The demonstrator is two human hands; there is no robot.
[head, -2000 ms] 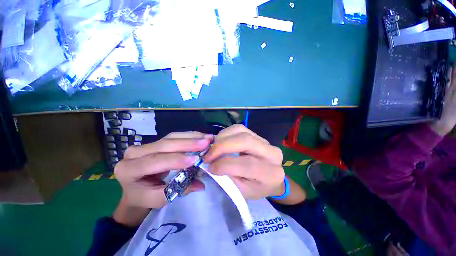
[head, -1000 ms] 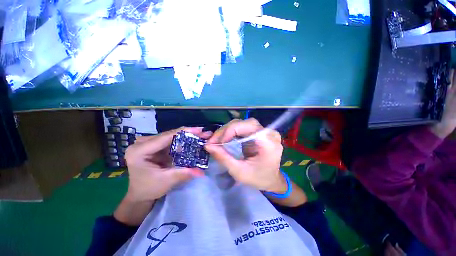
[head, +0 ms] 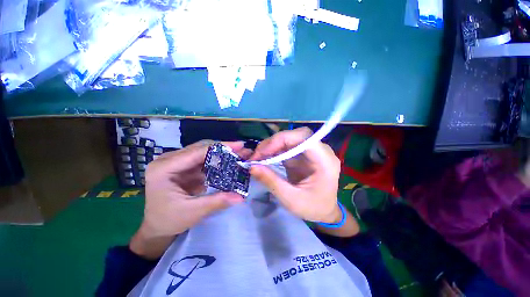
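Note:
My left hand [head: 174, 191] holds a dark circuit board [head: 225, 169] by its edges, its part-covered face towards me, above my lap. My right hand [head: 302, 180] pinches a white flat ribbon cable [head: 314, 139] between thumb and fingers at the board's right side. The cable curves up and right over the bench edge. Its near end meets the board close to the fingertips; whether it sits in the connector cannot be told.
The green bench [head: 174, 104] bears clear plastic bags [head: 104, 46], a bright cable pile [head: 232, 81] and small white scraps. A black tray [head: 473, 104] with boards is at right. A red stool [head: 372, 154] and a person's purple sleeve [head: 476, 203] are below.
The board was turned from nearly edge-on to face me, and now tilts slightly. The cable, which hung over my apron, now points up and right. My right hand still pinches it.

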